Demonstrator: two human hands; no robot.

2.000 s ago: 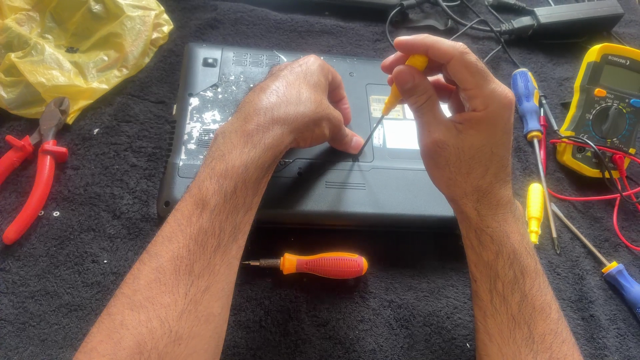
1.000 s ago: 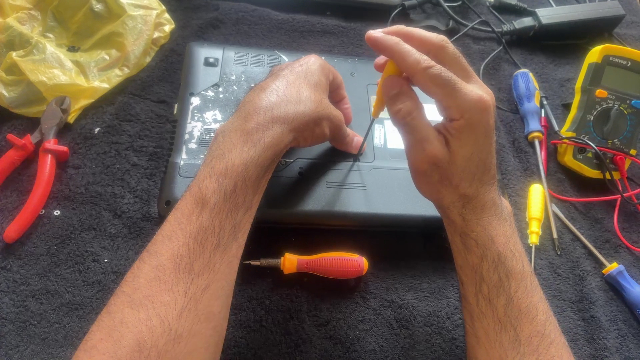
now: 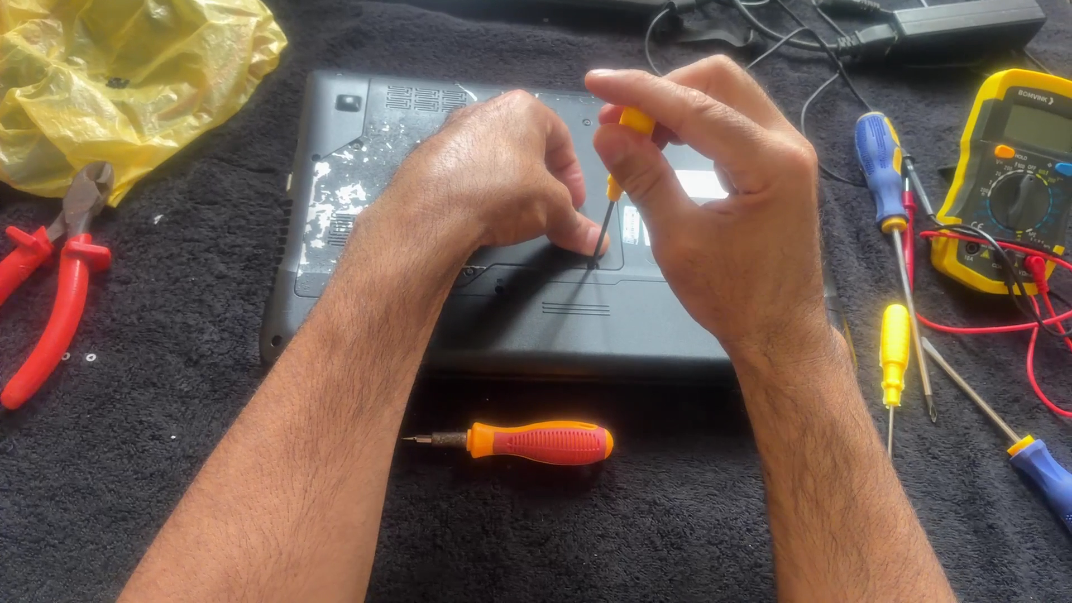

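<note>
A black laptop (image 3: 670, 335) lies bottom side up on a dark towel. My right hand (image 3: 712, 184) grips the yellow handle of a small screwdriver (image 3: 638, 121), between thumb and fingers. Its thin shaft slants down to the edge of a cover panel on the laptop's underside. My left hand (image 3: 511, 176) rests on that underside, thumb and finger close beside the shaft's lower end; whether they pinch anything is hidden. Nearer to me, a red and orange screwdriver (image 3: 544, 442) lies on the towel.
Red-handled cutting pliers (image 3: 71, 276) and a yellow plastic bag (image 3: 126, 75) lie at left. On the right are a multimeter (image 3: 1017, 180) with leads, two blue-handled screwdrivers (image 3: 879, 163) and a yellow one (image 3: 894, 352). A black power adapter (image 3: 963, 29) with cables sits at the back.
My right hand's fingers have shifted around the yellow handle, and its tilt has varied. My left hand has stayed in place beside the shaft's lower end.
</note>
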